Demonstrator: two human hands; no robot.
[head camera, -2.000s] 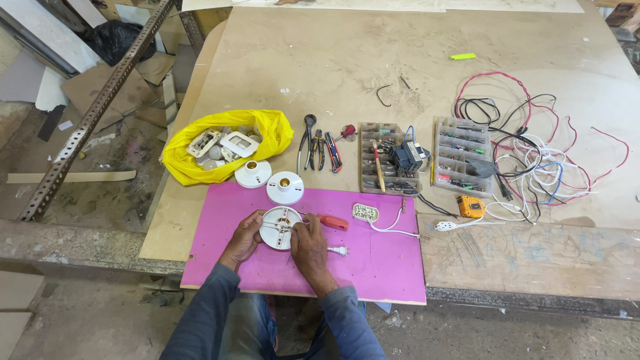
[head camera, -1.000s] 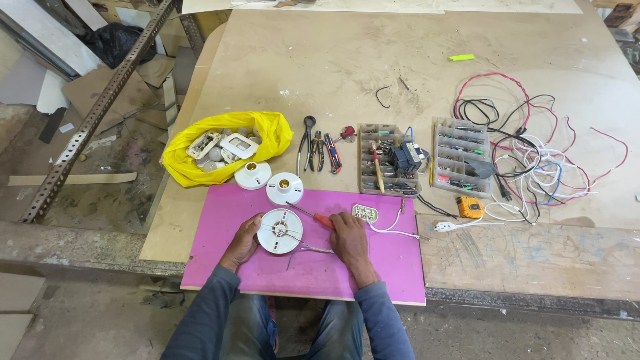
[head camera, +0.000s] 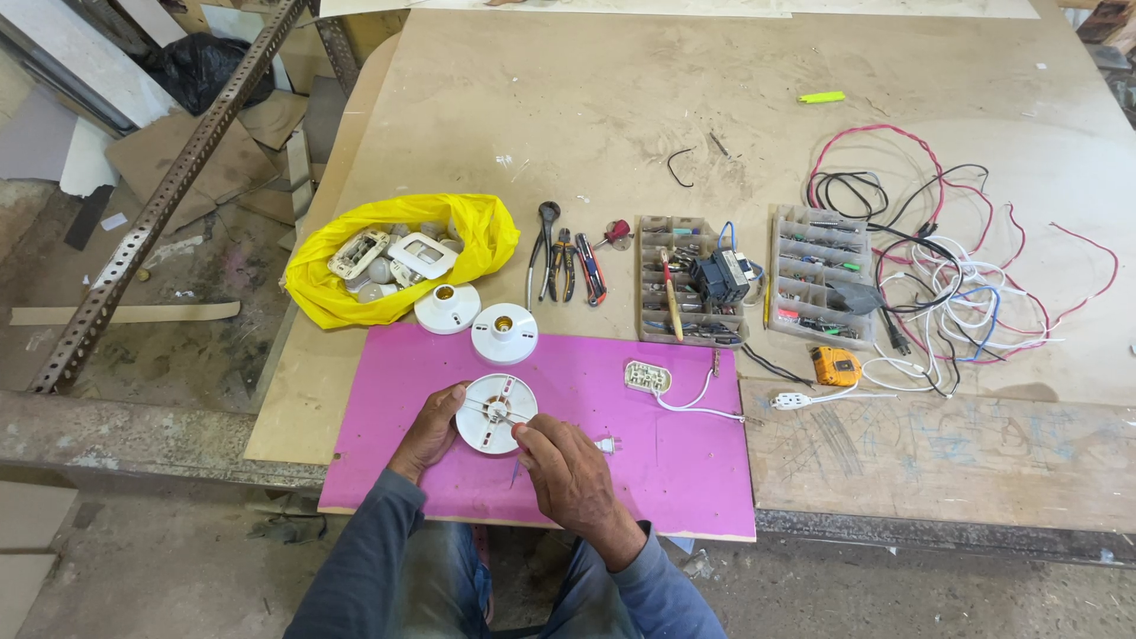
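Over a pink board (head camera: 683, 479), my left hand (head camera: 433, 430) grips the left rim of a round white lamp holder (head camera: 479, 437), its wiring side up. My right hand (head camera: 568, 475) is closed on a screwdriver (head camera: 516, 429) with a red handle, its tip at the middle of that lamp holder. Thin wires cross the lamp holder. A white plug (head camera: 608, 445) lies just beyond my right hand. Two more white lamp holders, one (head camera: 446, 308) by a yellow bag and another (head camera: 504, 334) at the board's back edge, stand socket up. An opened white outlet (head camera: 648, 377) with a white cord lies to the right.
A yellow bag (head camera: 355, 306) holds electrical fittings. Pliers (head camera: 563, 264), cutters and a utility knife lie behind the board. Two compartment boxes (head camera: 654, 328) (head camera: 821, 333) of small parts, an orange tape measure (head camera: 836, 366) and tangled wires (head camera: 967, 284) are at the right.
My right hand has moved left from beside the lamp holder, bringing the screwdriver to its middle. My left hand still holds the rim.
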